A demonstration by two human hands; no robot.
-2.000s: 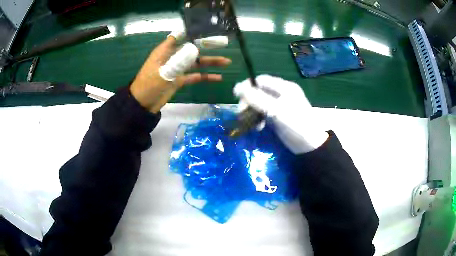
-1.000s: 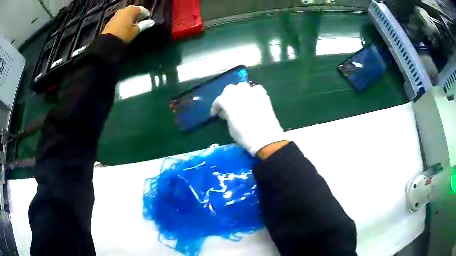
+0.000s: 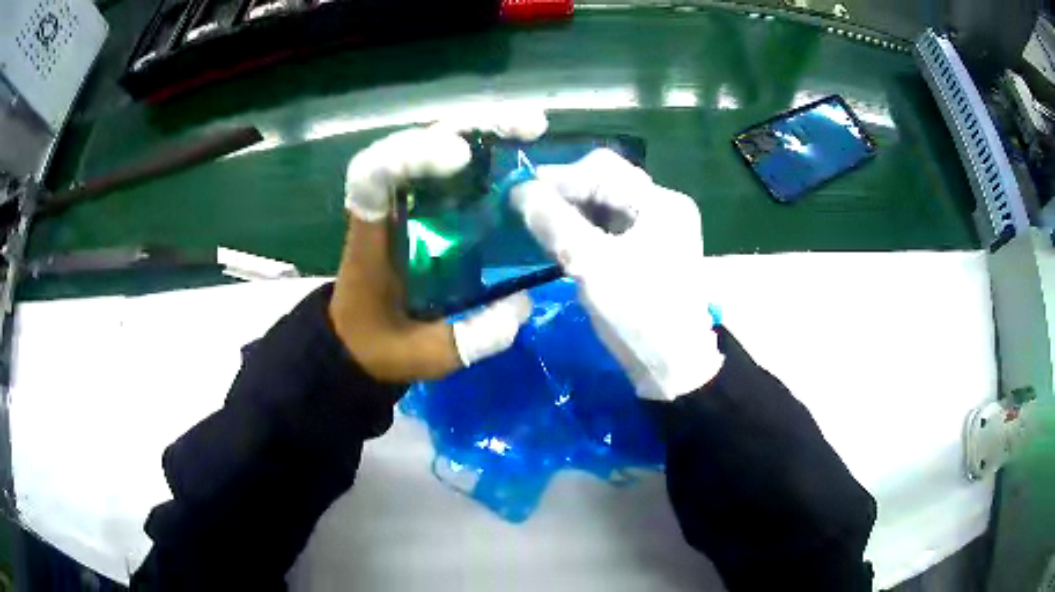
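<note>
My left hand (image 3: 422, 249), with white coverings on its fingers and thumb, holds a phone middle frame (image 3: 430, 303) by its left end, above the near edge of the belt. The frame's opening looks blue and glossy, with a green reflection at the left. My right hand (image 3: 631, 266), in a white glove, has its fingertips pinched on the blue film (image 3: 516, 185) over the frame's opening. A crumpled pile of blue film (image 3: 521, 416) lies on the white ledge below my hands.
Another film-covered frame (image 3: 806, 148) lies on the green belt (image 3: 683, 110) at the right. A black tray (image 3: 278, 46) and a red tray (image 3: 537, 8) are at the far side. A dark bar (image 3: 162, 165) lies at the left. A slotted duct (image 3: 969, 133) stands at the right.
The frame under my right hand on the belt is now lifted and held in my left hand, which has come back from the black tray. My right fingers now pinch the film.
</note>
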